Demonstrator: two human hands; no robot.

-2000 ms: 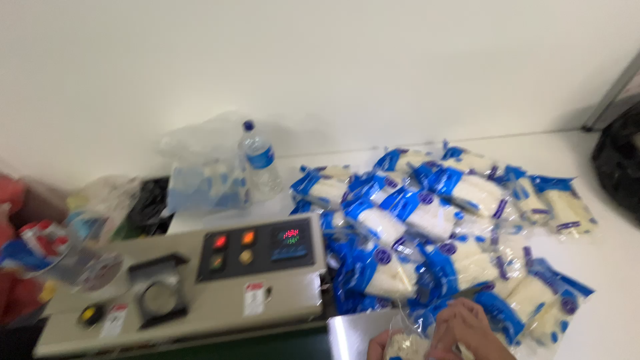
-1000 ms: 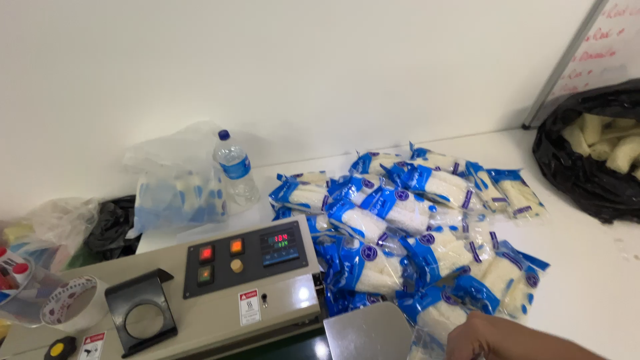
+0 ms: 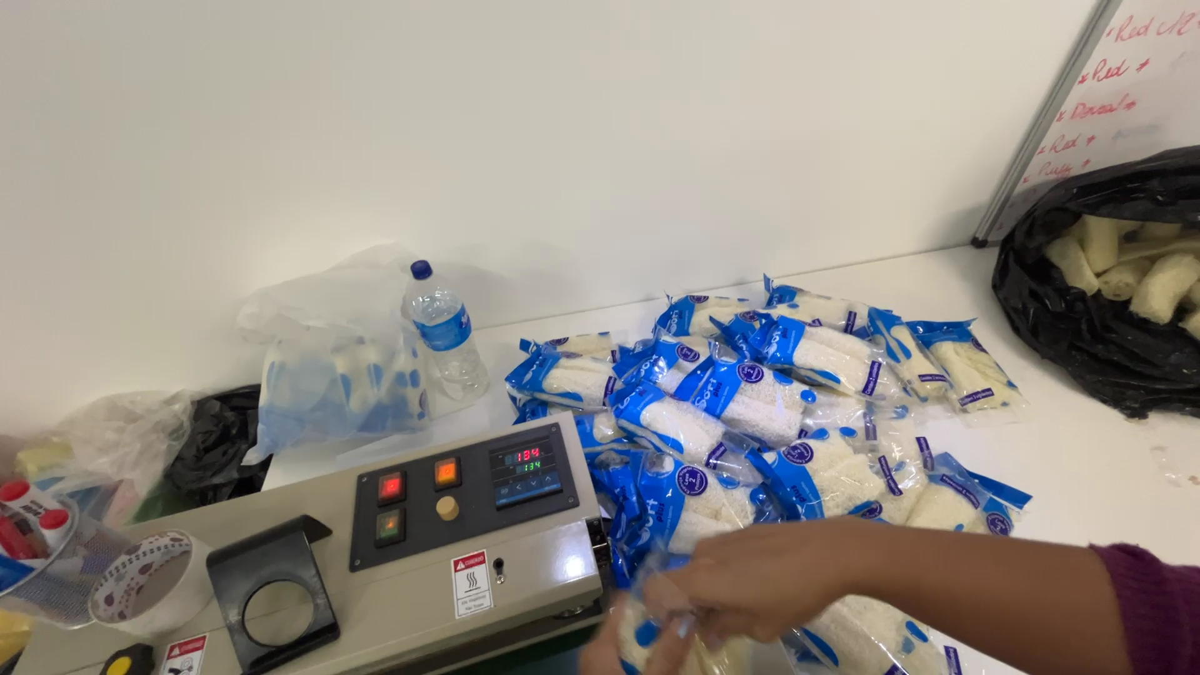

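My right hand (image 3: 764,577), in a purple sleeve, pinches the upper end of a clear and blue plastic packet (image 3: 708,647) holding something cream-coloured. My left hand (image 3: 623,637) is on the same packet from the left, its lower part cut off by the bottom edge. Both hands are beside the right end of a beige heat-sealing machine (image 3: 553,562) with lit buttons and a digital display. Behind them lies a heap of similar blue and clear packets (image 3: 750,403) with whitish rolled contents.
A water bottle (image 3: 445,328) and a plastic bag of packets (image 3: 342,384) stand behind the machine. A paper cup (image 3: 150,581) and a mesh holder of markers (image 3: 56,562) are at left. A black bag of pale rolls (image 3: 1059,319) sits at right, below a whiteboard (image 3: 1097,103).
The view has swung right since two seconds ago, showing more of the black bag and whiteboard. My left hand, out of view one second ago, shows again beside my right hand.
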